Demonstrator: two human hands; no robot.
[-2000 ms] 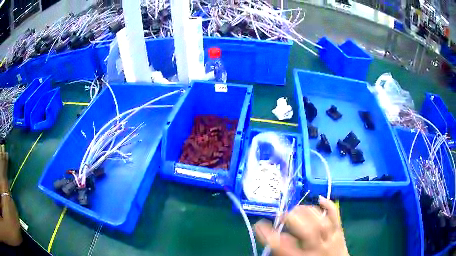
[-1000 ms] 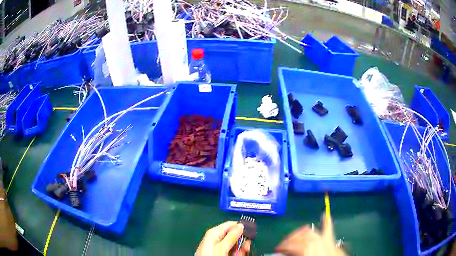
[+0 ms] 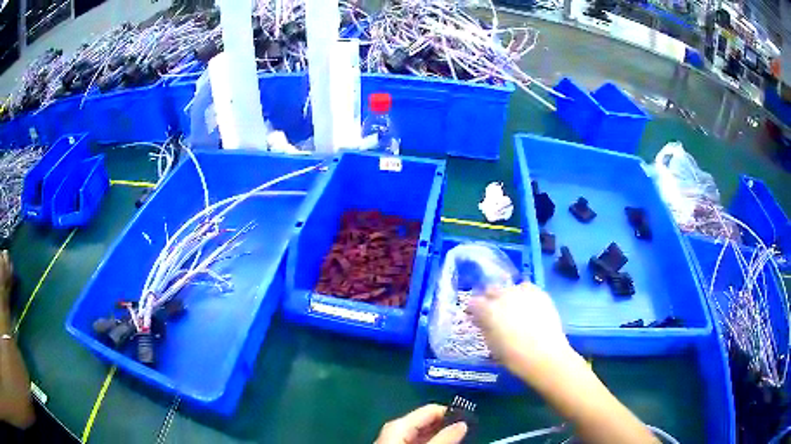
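My left hand (image 3: 416, 427) is at the bottom edge, partly cut off, and holds a black connector housing (image 3: 460, 414) with a row of pale pins or slots facing up. My right hand (image 3: 520, 321) reaches over the small blue bin (image 3: 460, 374) with a clear bag of tiny white pieces (image 3: 458, 328). Its fingertips are at the bag's opening and blurred; whether they hold a piece I cannot tell. A pale cable (image 3: 529, 434) curves below my right forearm.
A bin of red-brown pieces (image 3: 366, 260) stands left of the white parts. A wide tray (image 3: 607, 303) with black parts is right. Harnesses (image 3: 169, 277) lie in a left bin. A red-capped bottle (image 3: 380, 126) and white posts (image 3: 323, 78) stand behind. Another person's arm (image 3: 12, 373) shows far left.
My right hand has moved from the bottom edge up and forward to the bag of white pieces. My left hand still holds the connector. The whole view has shifted slightly.
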